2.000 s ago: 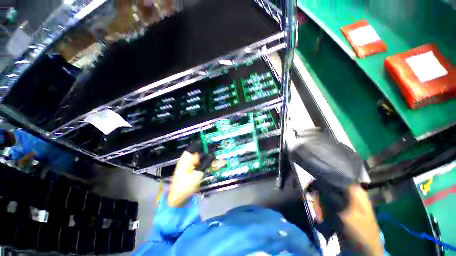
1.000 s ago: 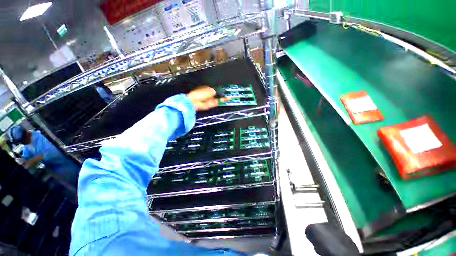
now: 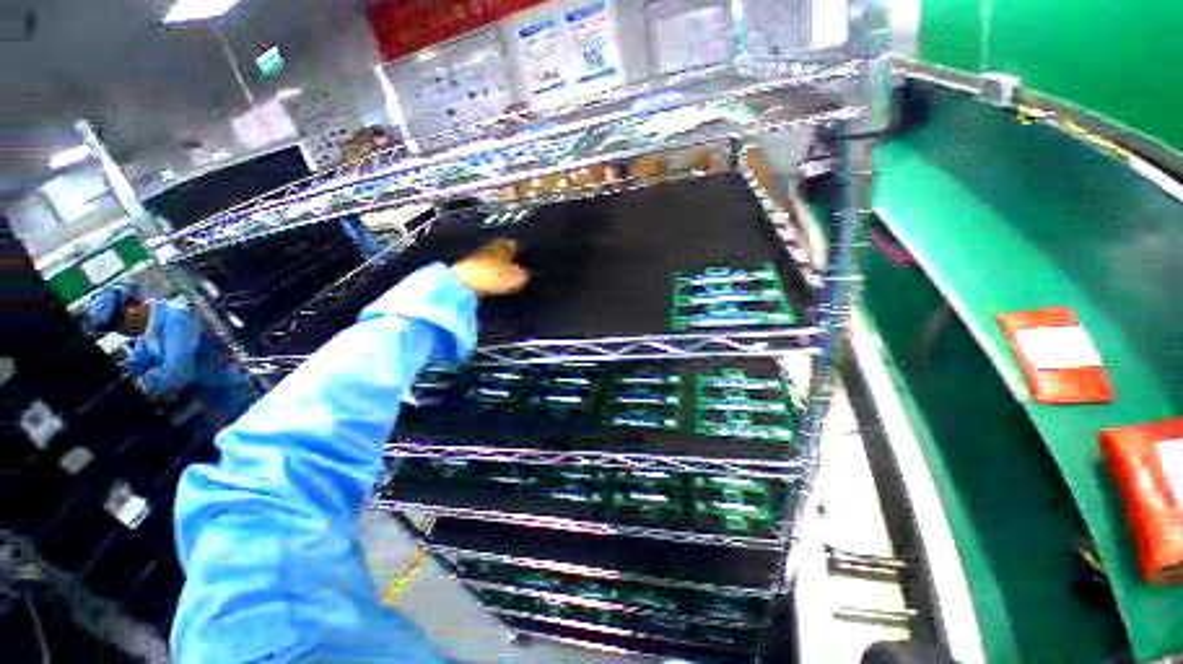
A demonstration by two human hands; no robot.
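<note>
My left hand [image 3: 493, 269] is over the black mat [image 3: 603, 253] of the wire rack's upper shelf, with nothing seen in it. Its fingers are small and partly blurred. A green circuit board panel [image 3: 733, 298] with white and blue parts lies flat at the right end of that shelf, well to the right of my hand. My right hand is out of the picture. Only a dark rounded tip, probably of the handheld scanner [image 3: 898, 652], shows at the bottom edge.
Lower rack shelves hold rows of board panels [image 3: 742, 405]. A chrome post [image 3: 837, 260] stands between rack and green bench [image 3: 947, 247]. Red-orange packs [image 3: 1057, 357] lie on the bench. A person in blue [image 3: 175, 344] and black bins [image 3: 78, 454] are at left.
My left hand has left the board panel and moved left over the mat; the panel stays on the shelf. The view has shifted, and less of the scanner shows.
</note>
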